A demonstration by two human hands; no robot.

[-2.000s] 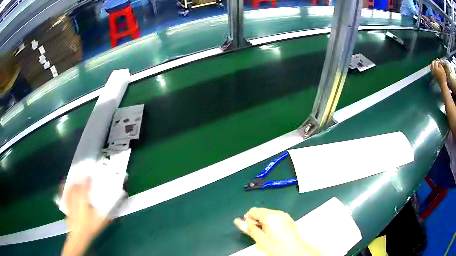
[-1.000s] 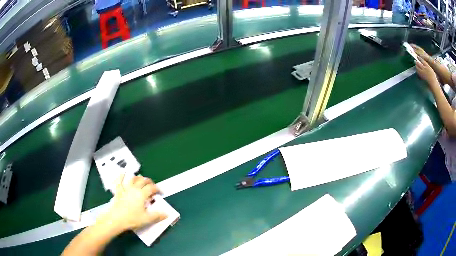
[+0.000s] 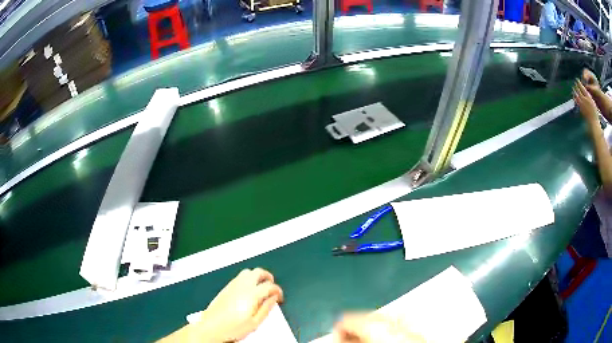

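Observation:
My left hand (image 3: 243, 303) is closed on a flat white box (image 3: 274, 328) on the green worktop at the bottom edge. The box is partly cut off and partly hidden by the fingers. My right hand (image 3: 369, 328) is blurred just right of it, over a blank white sheet (image 3: 443, 305); whether its fingertips hold anything cannot be told. A white box with dark prints (image 3: 151, 234) lies on the belt against the white diagonal bar (image 3: 131, 181). Another printed box with a looped tab (image 3: 369, 124) lies mid-belt.
Blue-handled cutters (image 3: 376, 246) lie partly under a second white sheet (image 3: 476, 220). A metal post (image 3: 456, 94) stands at the belt's white rail (image 3: 302, 228). A further box (image 3: 532, 75) is far down the belt. Another person's hands (image 3: 587, 97) are at the right edge.
My left hand has moved right with the box it holds, away from the rail. My right hand has come back into view. One box has come down the belt past the post; another now rests by the bar.

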